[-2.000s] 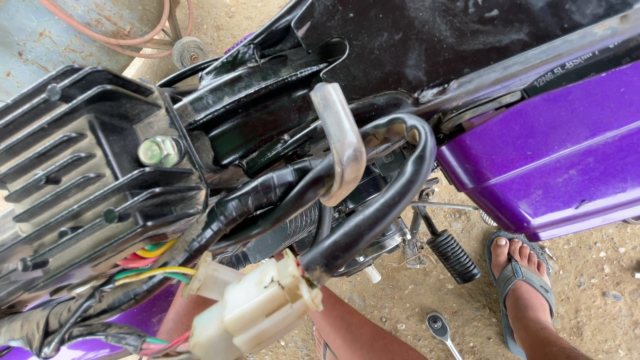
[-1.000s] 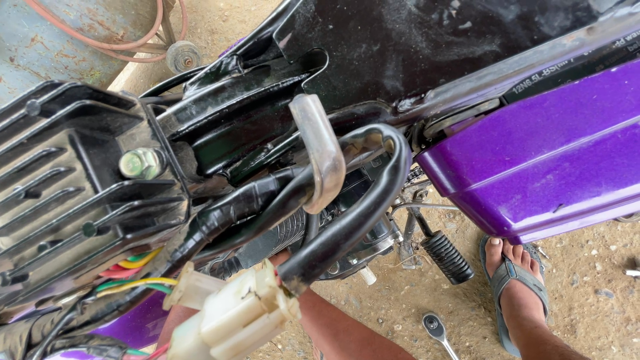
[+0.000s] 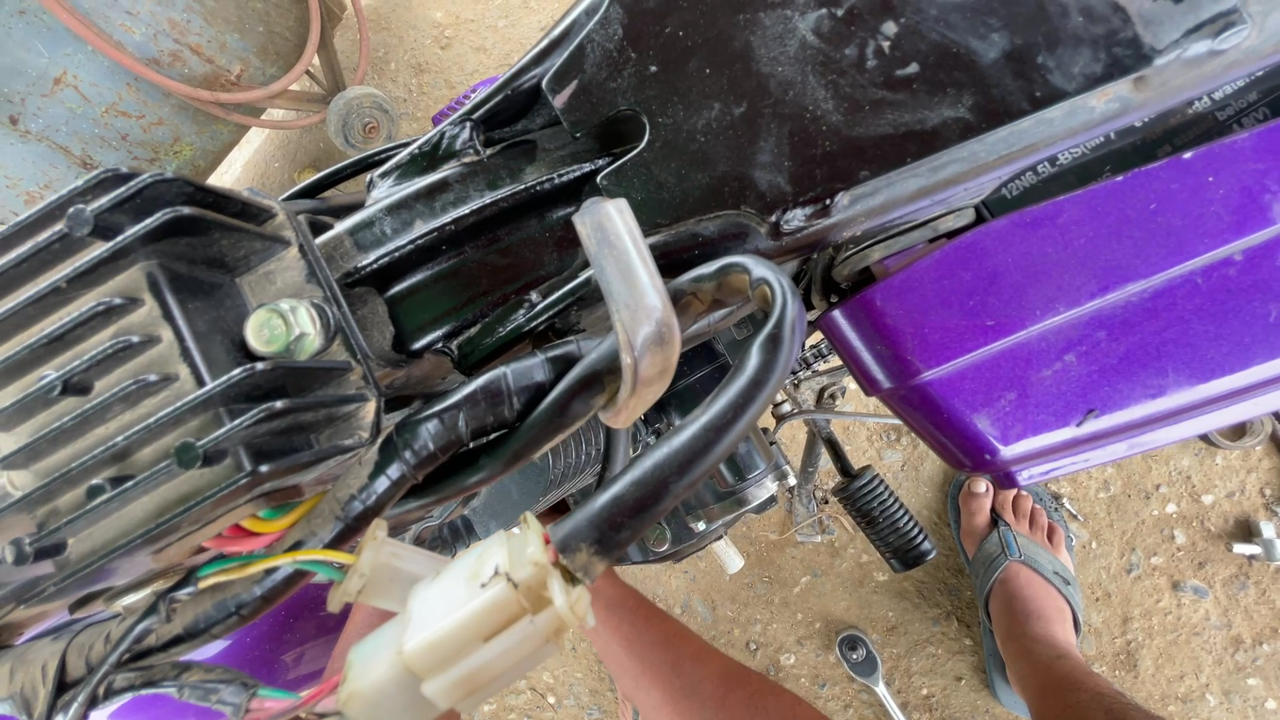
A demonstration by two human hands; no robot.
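Observation:
Neither my left hand nor my right hand shows; bare skin of a forearm (image 3: 690, 650) runs up behind the wiring, and more skin shows left of the connector. What the hands touch is hidden. In front of them hangs a cream plastic multi-pin connector (image 3: 470, 610), joined to a looped black cable sleeve (image 3: 700, 450). A bent metal bracket (image 3: 632, 310) crosses the taped wiring harness (image 3: 480, 400). To the left, a finned black metal housing (image 3: 190, 400) carries a hex bolt (image 3: 290, 329), with coloured wires (image 3: 270, 565) below it.
The black motorcycle frame (image 3: 800, 110) spans the top. A purple side panel (image 3: 1080, 300) lies beside a battery (image 3: 1130, 150). Below are a ribbed rubber foot pedal (image 3: 885, 515), a ratchet wrench (image 3: 862, 655) on dirt and a sandalled foot (image 3: 1020, 580). A reddish hose (image 3: 200, 95) lies upper left.

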